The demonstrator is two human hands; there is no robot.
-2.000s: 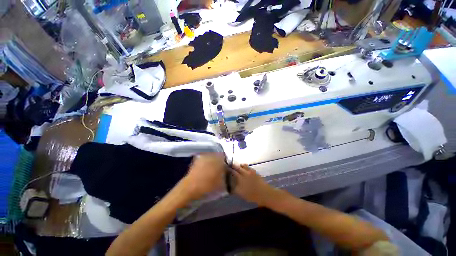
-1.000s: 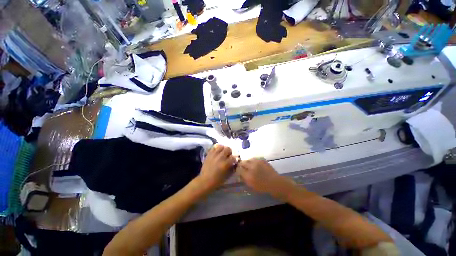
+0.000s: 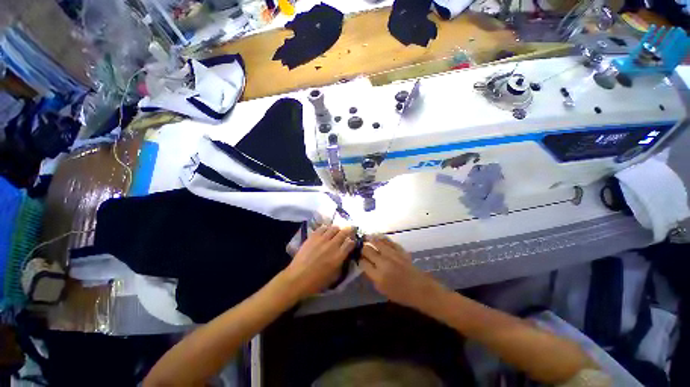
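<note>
The garment body (image 3: 204, 242), black with light grey-white parts, lies left of the needle on the machine table. My left hand (image 3: 325, 253) lies on its right end, fingers pressing the cloth just in front of the needle. My right hand (image 3: 383, 263) pinches the dark seam edge (image 3: 355, 248) close beside it. The presser foot and needle (image 3: 368, 198) are brightly lit under the left end of the white sewing machine (image 3: 484, 143). The cloth under my fingers is partly hidden.
Black cut pieces (image 3: 310, 36) lie on the wooden board behind the machine. A white cloth (image 3: 655, 195) hangs at the right. A grey and black garment bundle (image 3: 605, 310) is below right. A small corded device (image 3: 43, 280) sits at the left.
My left hand's fingers have spread flatter over the cloth. A dark edge now shows between my hands. The black part behind the white folds has shifted into a slanted shape.
</note>
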